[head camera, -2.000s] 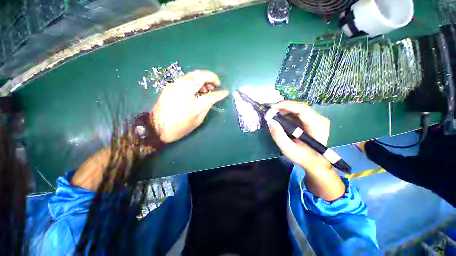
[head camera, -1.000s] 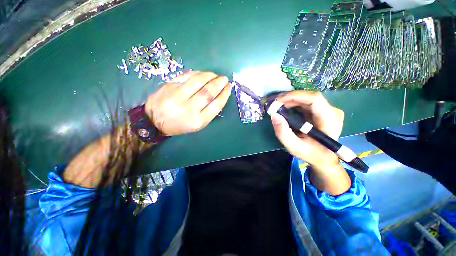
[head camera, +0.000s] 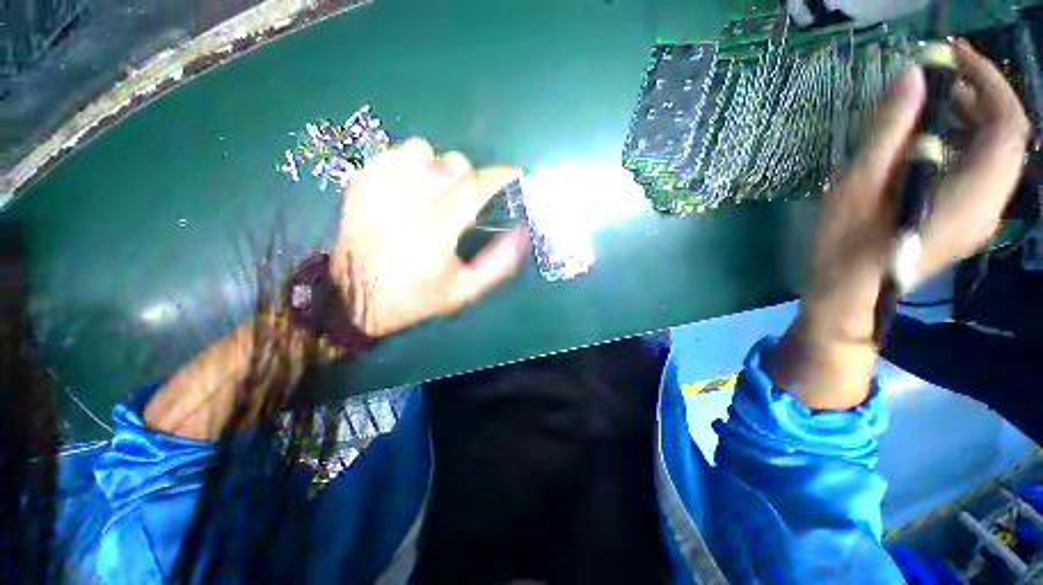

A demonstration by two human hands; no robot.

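A small circuit board (head camera: 560, 254) lies flat on the green bench, its upper part washed out by glare. My left hand (head camera: 423, 240) is blurred at its left edge, thumb and forefinger apart on either side of the board's left side; whether the fingertips touch it or hold a small part cannot be told. My right hand (head camera: 926, 183) is at the far right, holding the black soldering iron (head camera: 912, 194) with pale bands, pointing up and away; its tip is hidden or cut off. A glittering pile of small components (head camera: 337, 146) lies beyond my left hand.
A row of green-edged boards (head camera: 755, 126) leans like fanned cards at the back right, partly behind my right hand. A white cup (head camera: 852, 9) is cut off at the top edge. More small silvery boards (head camera: 349, 429) show below the bench edge at lower left. Loose hair hangs over my left forearm.
My right hand has lifted the soldering iron off the board and swung it up and right, past the row of boards. My left hand's thumb and forefinger have spread apart.
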